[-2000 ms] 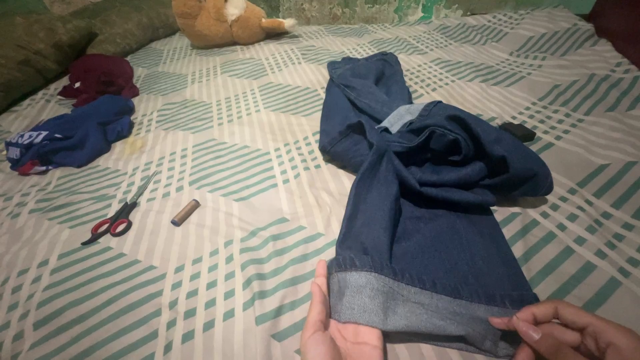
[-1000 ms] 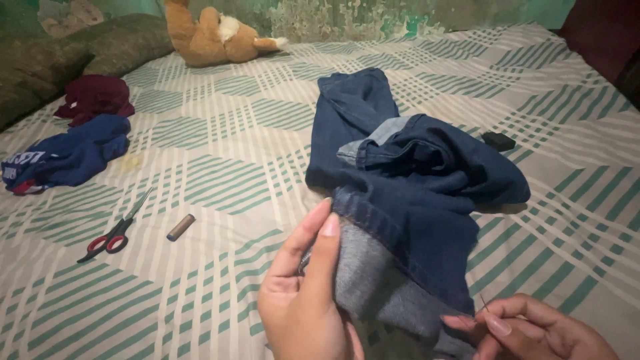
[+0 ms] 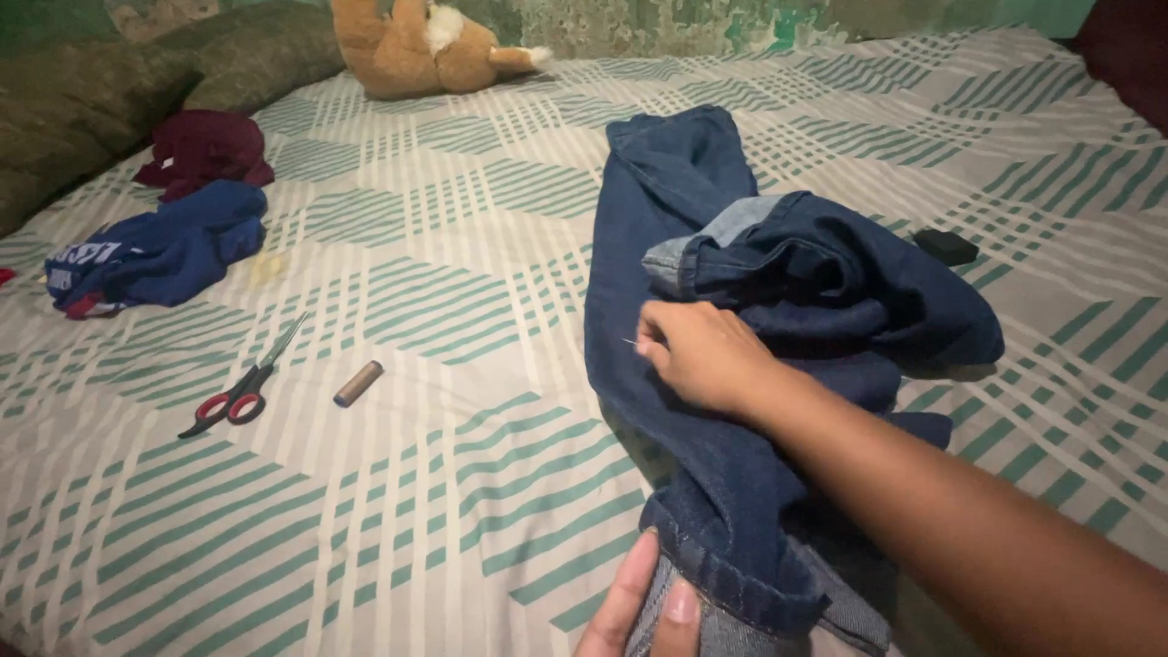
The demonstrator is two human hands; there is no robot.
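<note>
Dark blue denim jeans [image 3: 630, 274] lie in loose folds on the bed, one hem turned up to the pale inner side. At that hem [image 3: 730, 584], near the bottom edge, my left hand [image 3: 648, 602] pinches the cloth between its fingers. My right hand [image 3: 703, 356] is above the middle of the jeans, its fingers closed on a thin sewing needle [image 3: 630, 341] whose tip points left. Any thread is too fine to make out. Scissors [image 3: 239, 392] with black and red handles lie to the left, beside a small spool of brown thread [image 3: 359, 383].
A blue printed garment [image 3: 173, 246] and a maroon cloth [image 3: 210, 151] lie at the left, near dark pillows [image 3: 91, 91]. An orange and white plush toy [image 3: 420, 50] rests by the wall. A small black object [image 3: 946, 246] is right of the jeans on the patterned bedsheet [image 3: 438, 511].
My right hand has moved from the hem up and forward over the jeans, with its arm now stretched across them. My left hand stays at the hem, lower in view than a second ago.
</note>
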